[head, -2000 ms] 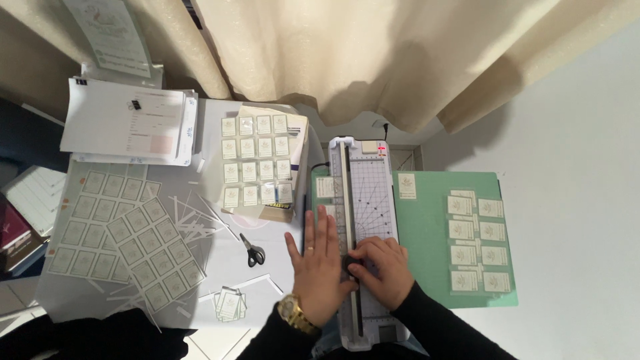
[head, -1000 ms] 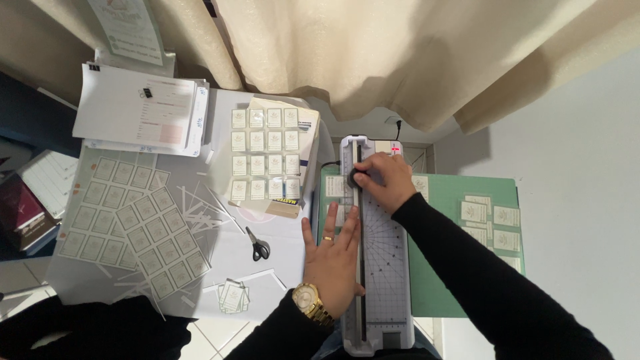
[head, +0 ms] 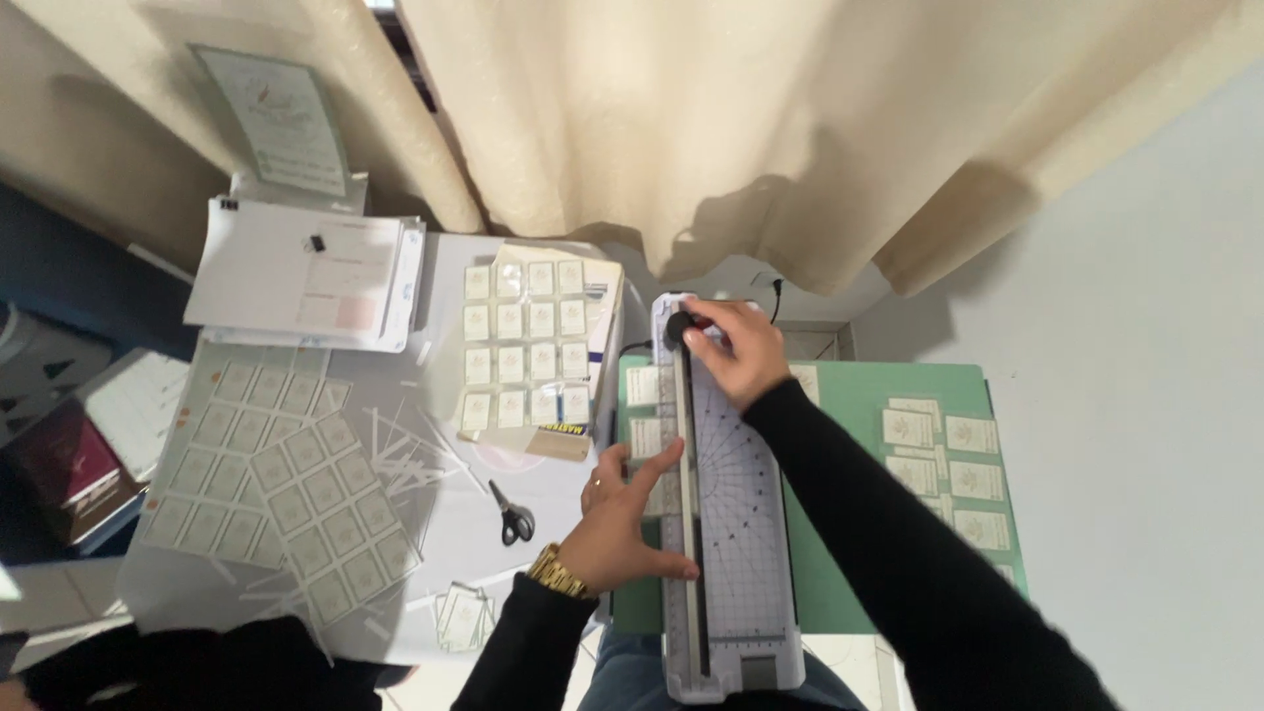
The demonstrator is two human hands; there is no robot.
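A white sliding paper trimmer (head: 736,592) with a printed grid lies lengthwise before me on a green cutting mat (head: 839,553). My right hand (head: 736,351) grips the black cutter knob (head: 679,329) near the far end of its rail. My left hand (head: 627,523), with a ring and a gold watch, presses fingers spread on the rail and the strip of printed cards (head: 647,436). That strip runs along the trimmer's left side and partly under the rail. Part of it is hidden by my left hand.
Black-handled scissors (head: 513,521), paper offcuts (head: 405,454), card sheets (head: 336,513) and a small card stack (head: 464,617) lie on the left table. Another card sheet (head: 525,346) rests on an envelope. Cut cards (head: 976,481) lie on the mat's right. Curtains (head: 790,128) hang behind.
My right hand has moved from beside my left, low on the trimmer, to the rail's far end with the cutter knob. My left hand's fingers have shifted and spread along the rail.
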